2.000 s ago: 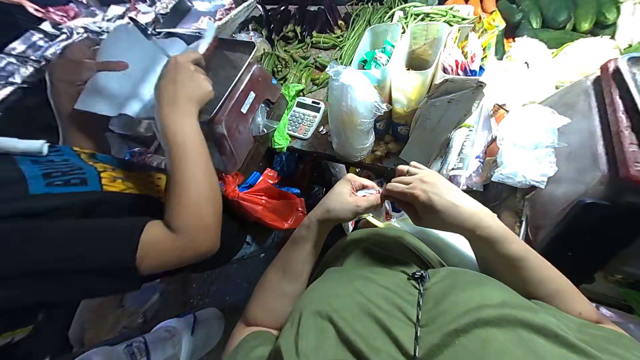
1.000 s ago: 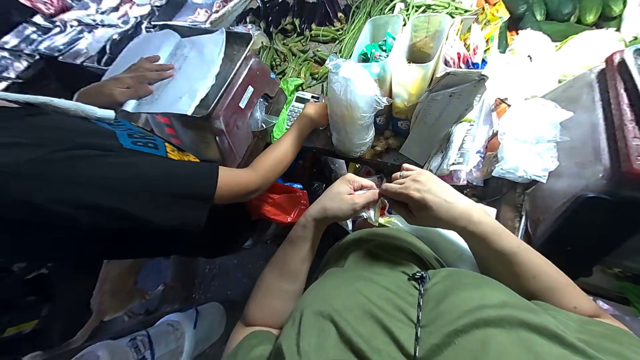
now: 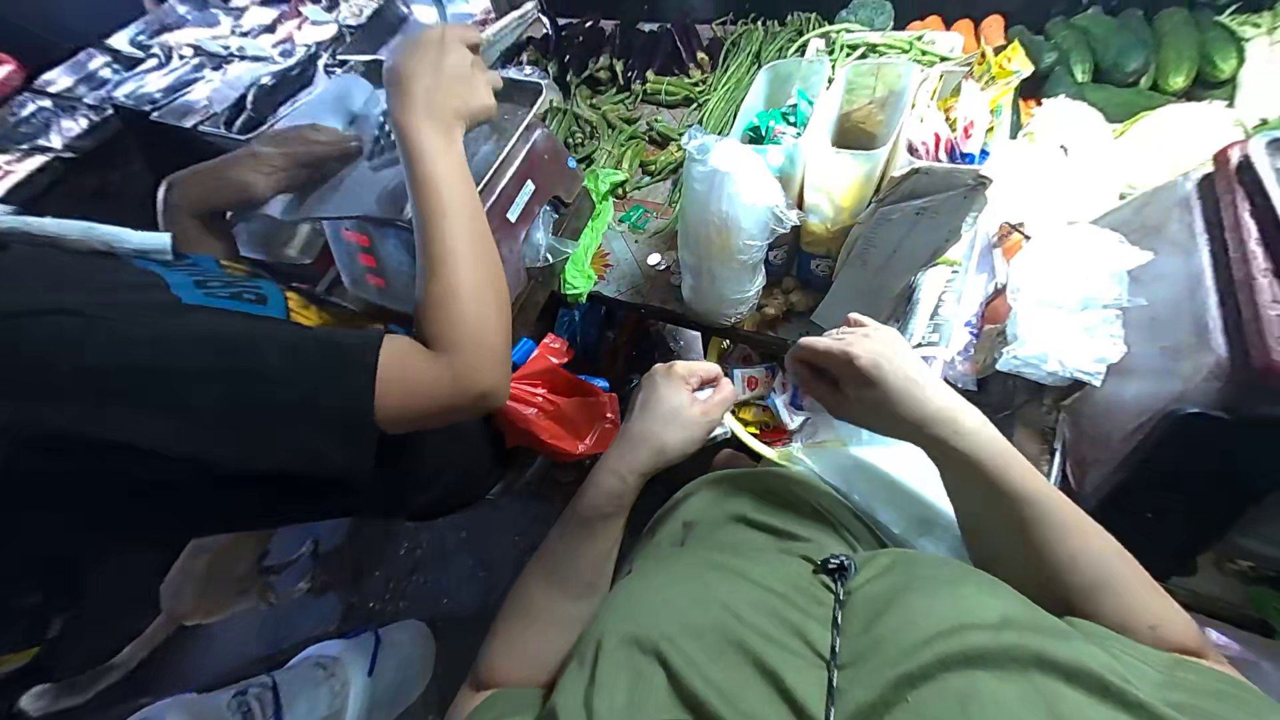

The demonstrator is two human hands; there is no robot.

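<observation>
My left hand [image 3: 680,412] has its fingers closed on a small whitish piece, perhaps plastic, above my lap. To its right, my right hand [image 3: 862,372] is raised with curled fingers; whether anything is in them is hidden. The two hands are apart. Small packets [image 3: 755,383] with printing lie in the gap behind and between them. A clear plastic bag [image 3: 890,480] hangs under my right forearm. Left of my left hand is a red plastic bag [image 3: 562,405]. Beyond the hands stands a wrapped roll of clear plastic bags [image 3: 728,230].
A person in a black shirt [image 3: 200,390] works close on the left at a scale [image 3: 375,262]. Plastic containers [image 3: 862,150], a cardboard piece [image 3: 900,240] and white plastic bags [image 3: 1068,300] stand ahead. Long beans, okra and cucumbers [image 3: 1180,50] lie farther back. A dog's leg shows at lower left.
My hands, together a second ago, have moved apart. The neighbouring person's arm has drawn back from the counter to above the scale. The calculator seen earlier beside the green bag no longer shows there.
</observation>
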